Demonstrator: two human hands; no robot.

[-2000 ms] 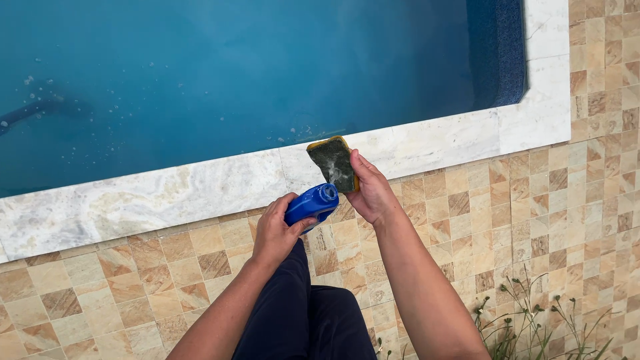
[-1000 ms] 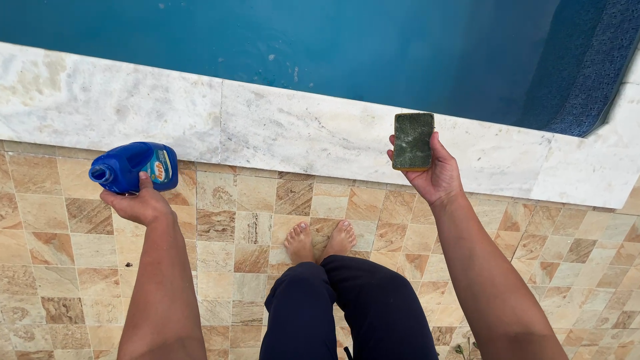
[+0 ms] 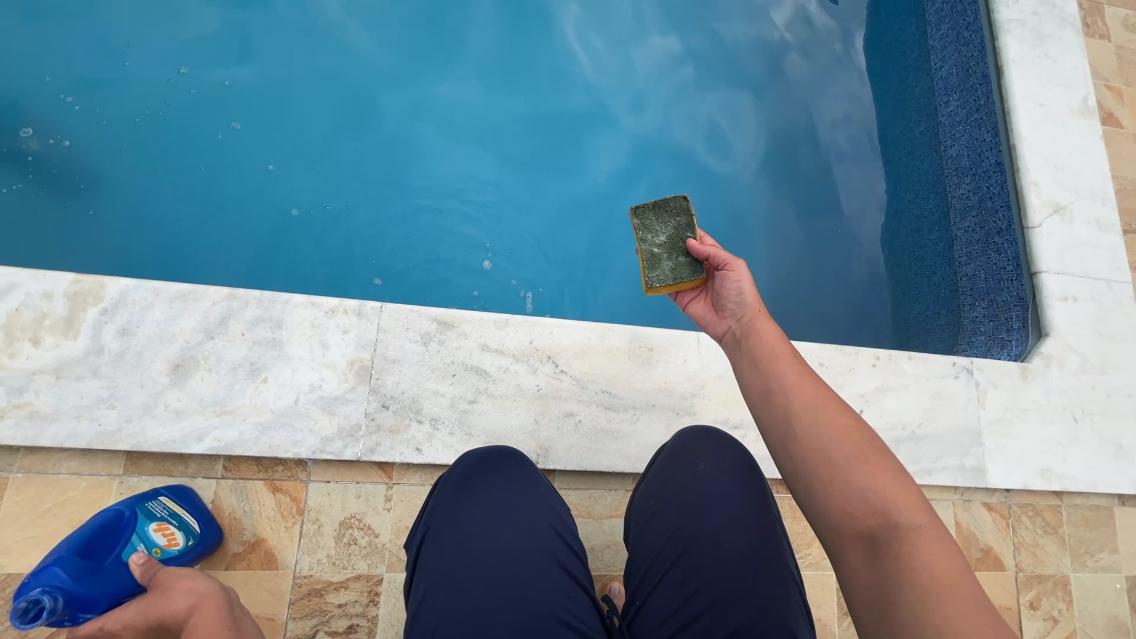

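Observation:
My right hand holds a scouring sponge out past the pool's edge, over the water. The sponge's dark green rough side faces up, with whitish streaks on it, and its yellow side shows along the lower rim. At the lower left, my left hand grips a blue plastic bottle of hth product, which bears a label. The bottle lies tilted above the tiles, its uncapped mouth pointing to the lower left. Part of my left hand is cut off by the frame's bottom edge.
The pool water carries a few bubbles. A white marble coping borders it and turns a corner at the right, beside blue mosaic tile. Beige stone tiles lie on the near side. My bent knees reach up to the coping.
The sponge in my right hand has moved from above the coping to over the water. My knees now bend in a crouch. Two seconds ago the bottle was beside the sponge; now they are far apart.

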